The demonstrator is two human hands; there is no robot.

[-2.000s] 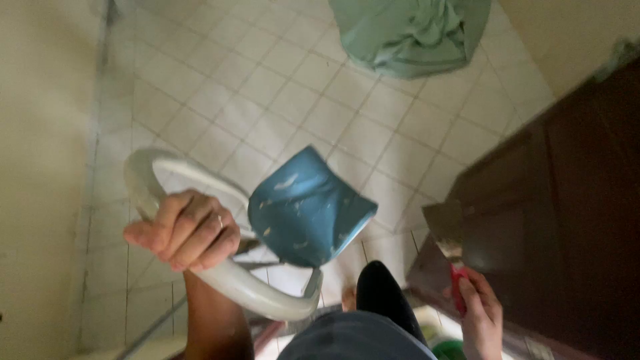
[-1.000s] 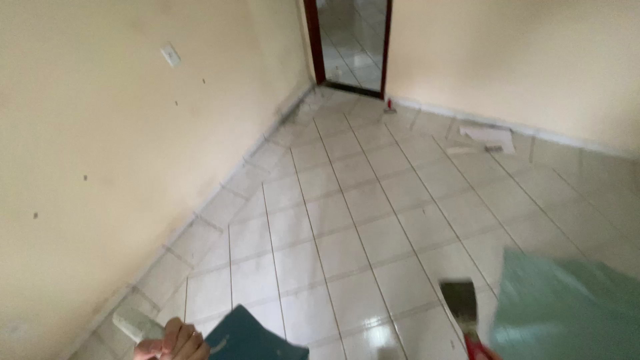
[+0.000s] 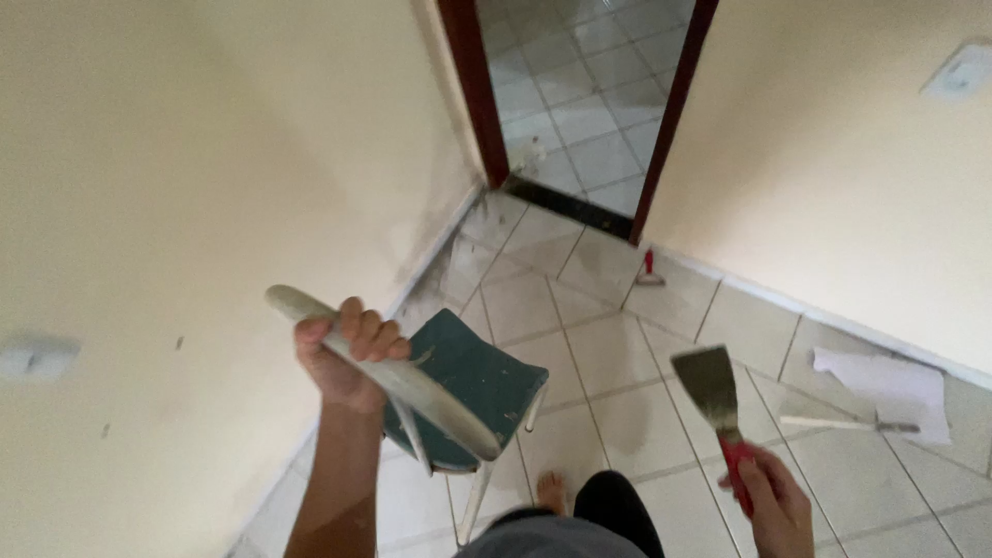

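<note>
My left hand (image 3: 353,353) grips the curved pale backrest rail of a chair (image 3: 477,376), which has a scuffed blue-green seat and light legs. The seat is beyond and to the right of that hand. At the lower right, my right hand (image 3: 767,488) holds a putty knife (image 3: 709,391) by its red handle, its broad dull blade pointing up and away from me. The chair legs are partly hidden by the seat and the rail.
A doorway with a dark red frame (image 3: 474,85) and a black threshold (image 3: 570,208) lies ahead. A red-handled tool (image 3: 649,271) lies by the right wall. Farther right are a pale sheet (image 3: 891,384) and a long-handled tool (image 3: 829,422). Walls stand on both sides.
The view has swung widely to the doorway. The chair has come along in my left hand, away from the green cloth seen before. Both hands keep their hold.
</note>
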